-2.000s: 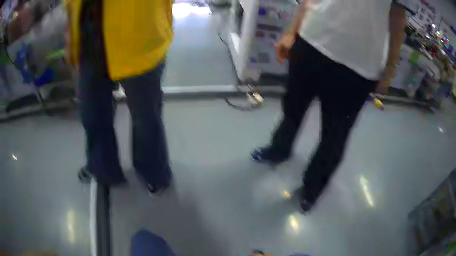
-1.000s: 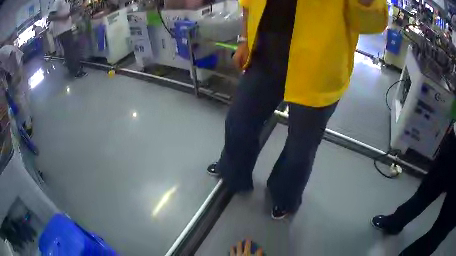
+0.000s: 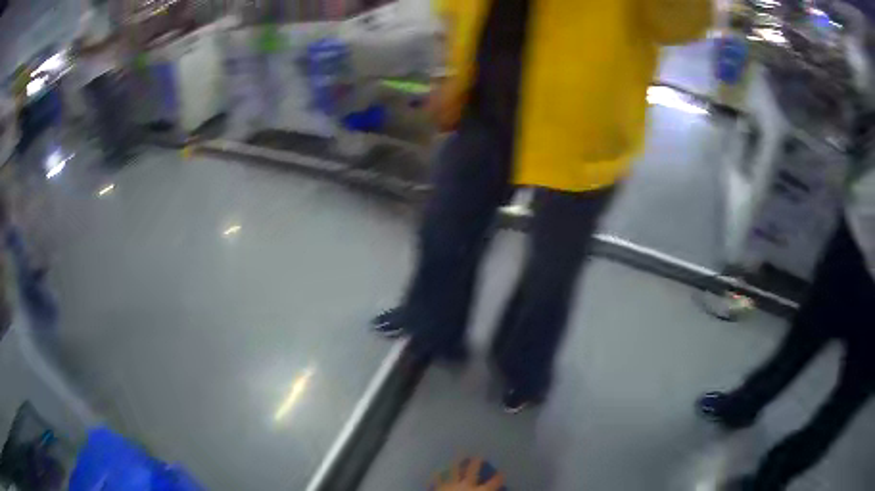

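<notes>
One hand of mine, which looks like my left hand (image 3: 470, 476), shows at the bottom edge, small and cut off. Its fingers are apart over something dark blue, and no held object shows. My right hand is not in view. A person in a yellow jacket (image 3: 585, 105) and dark trousers stands in front, beside dark floor trunking (image 3: 372, 432) with a silver edge. The upper body is cut off by the top edge. The picture is blurred.
Another person in dark trousers (image 3: 835, 316) is at the right edge. A blue plastic object (image 3: 125, 465) is at lower left. White machine benches (image 3: 796, 182) stand behind. More trunking (image 3: 662, 264) crosses the floor, with a cable and plug (image 3: 737, 301) by it.
The view first swung left, bringing the yellow-jacketed person toward the centre. Since one second ago, that person has shifted slightly left in view. My visible hand stays near the bottom centre.
</notes>
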